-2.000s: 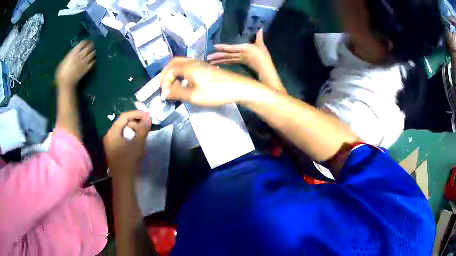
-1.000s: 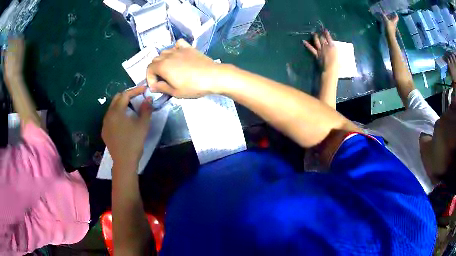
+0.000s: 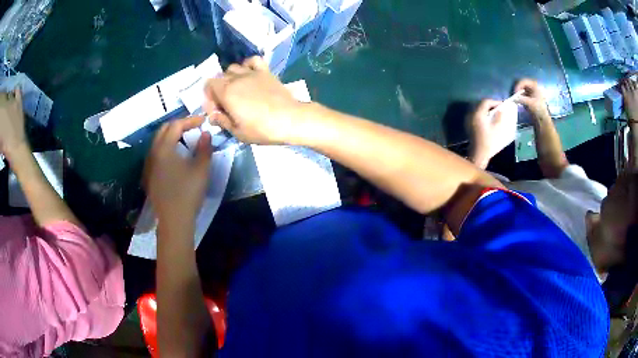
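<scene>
A white and pale blue open carton (image 3: pixel 150 103) lies tilted on the dark green bench just beyond my hands. My left hand (image 3: pixel 180 157) is bent at its near side, thumb and finger close to a small white piece (image 3: pixel 208 127). A long white label sheet (image 3: pixel 145 227) hangs below my left hand, partly hidden by my wrist. My right hand (image 3: pixel 245 101) reaches over from the right, its fingertips at the same small white piece. What each hand grips is blurred and partly covered. A white sheet (image 3: pixel 297 189) lies under my right forearm at the bench edge.
Open cartons (image 3: pixel 260 28) stand at the far middle. A coworker in pink (image 3: pixel 59 280) sits at left, one in white (image 3: pixel 563 203) at right, holding a white sheet. Blue-white boxes (image 3: pixel 605 38) stand far right. Clear bagged items (image 3: pixel 21 28) lie far left. A red object (image 3: pixel 148 321) is below.
The carton beyond my hands has turned to lie on its side, pointing left. My hands stay close together. The right coworker has lifted a white sheet off the bench.
</scene>
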